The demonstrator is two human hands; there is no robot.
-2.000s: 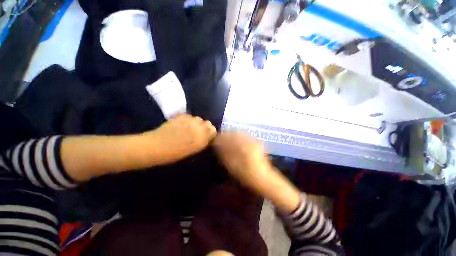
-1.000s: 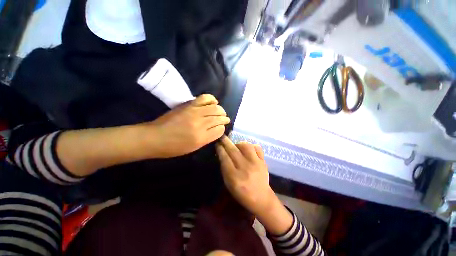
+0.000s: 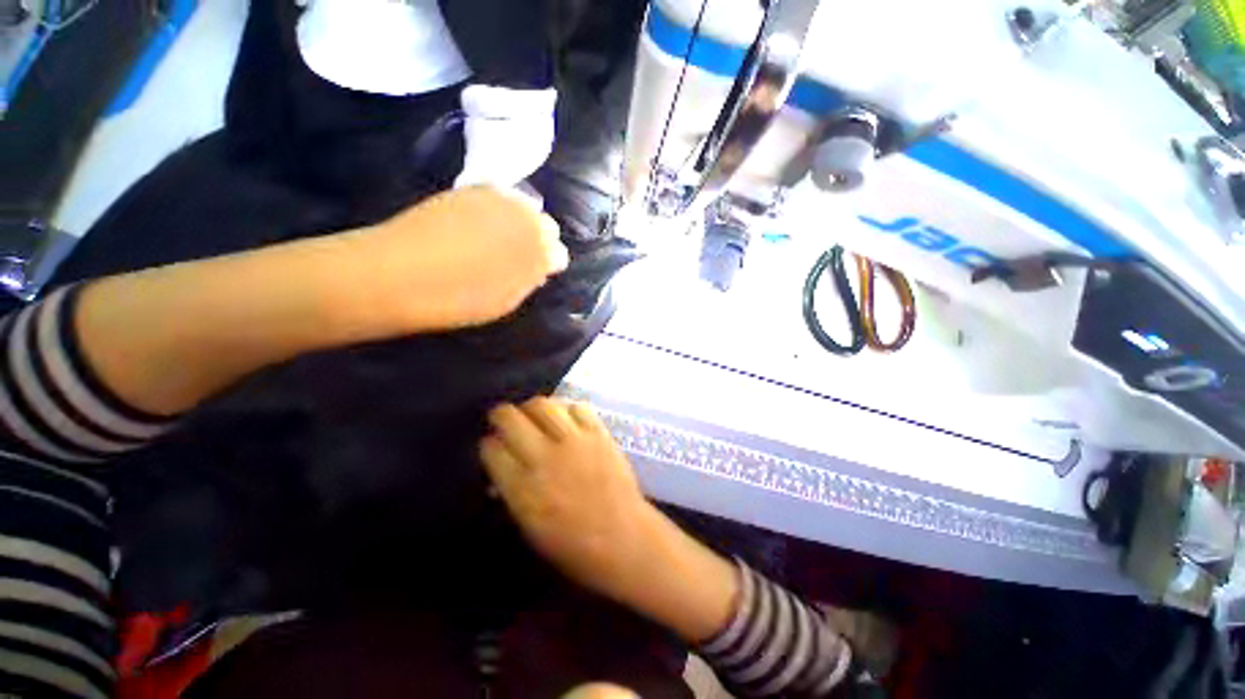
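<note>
A large black garment (image 3: 314,410) covers the lap and the left part of the table. My left hand (image 3: 464,260) is closed on the cloth just left of the needle area. My right hand (image 3: 563,478) pinches the cloth near the table's front edge, its fingertips partly hidden. A dark cloth edge runs between my hands toward the presser foot (image 3: 642,230), which is blurred by glare. A small white piece (image 3: 508,134) stands out behind my left hand, and a rounded white piece (image 3: 382,44) lies on the garment further back.
The white sewing machine (image 3: 1010,150) with a blue stripe spans the back right. Snips (image 3: 859,301) with green and orange-brown loops lie right of the needle. A printed ruler (image 3: 819,481) runs along the table's front edge. A red basket (image 3: 161,653) shows at lower left.
My right hand has moved down and left, apart from my left hand. My left hand has moved up with the cloth toward the needle. The camera view has shifted too.
</note>
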